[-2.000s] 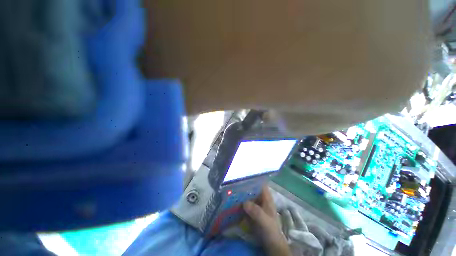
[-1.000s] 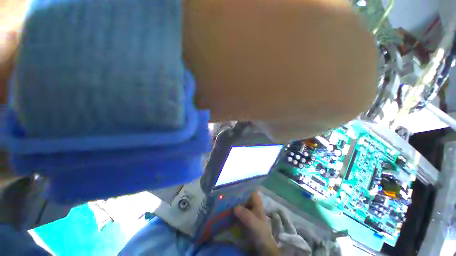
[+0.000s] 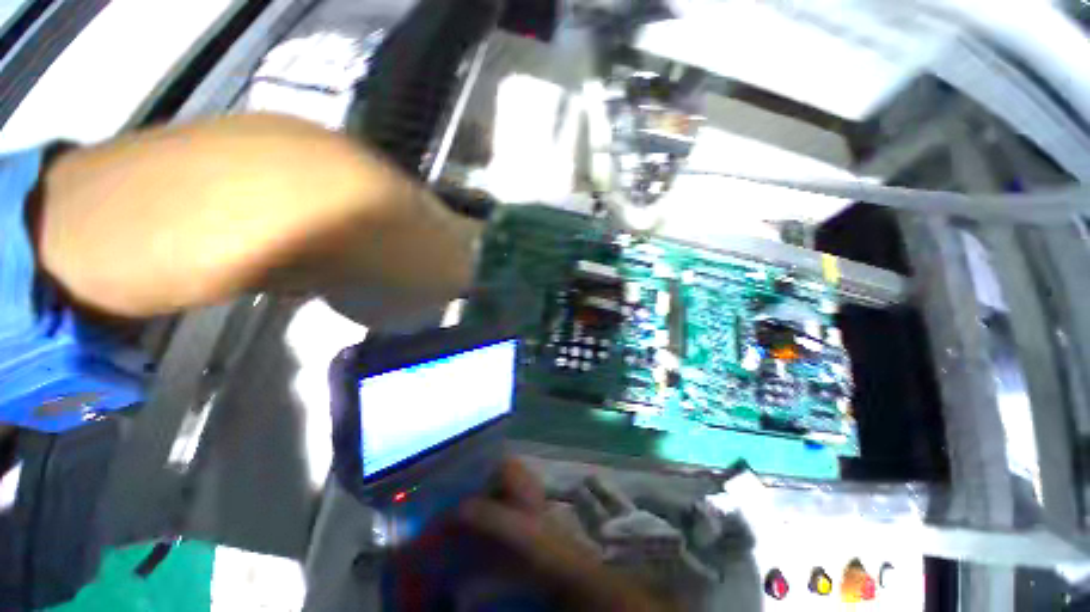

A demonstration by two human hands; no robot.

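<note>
The teach pendant (image 3: 439, 407), with a bright white-blue screen, is tilted at the lower centre. My right hand (image 3: 514, 508) is blurred and lies at its lower right side, thumb over the keys, holding it. My left hand (image 3: 412, 257) reaches in from the left above the pendant, towards the left end of the circuit board. It is blurred and its fingers cannot be made out. A blue wrist strap (image 3: 72, 371) is on that arm. The green circuit board (image 3: 717, 335) lies right of the pendant, with pale round capacitors and an orange-copper part.
A shiny metal head (image 3: 649, 138) stands above the board's back edge. Crumpled grey cloth (image 3: 640, 532) lies in front of the board. Red, yellow and orange buttons (image 3: 821, 581) sit on a white panel at the lower right. Grey frame bars (image 3: 1016, 299) run along the right. A green mat (image 3: 144, 580) shows lower left.
The view has shifted, showing more of the machine. My left arm has moved from close before the camera to farther out, towards the board. My right hand stays on the pendant.
</note>
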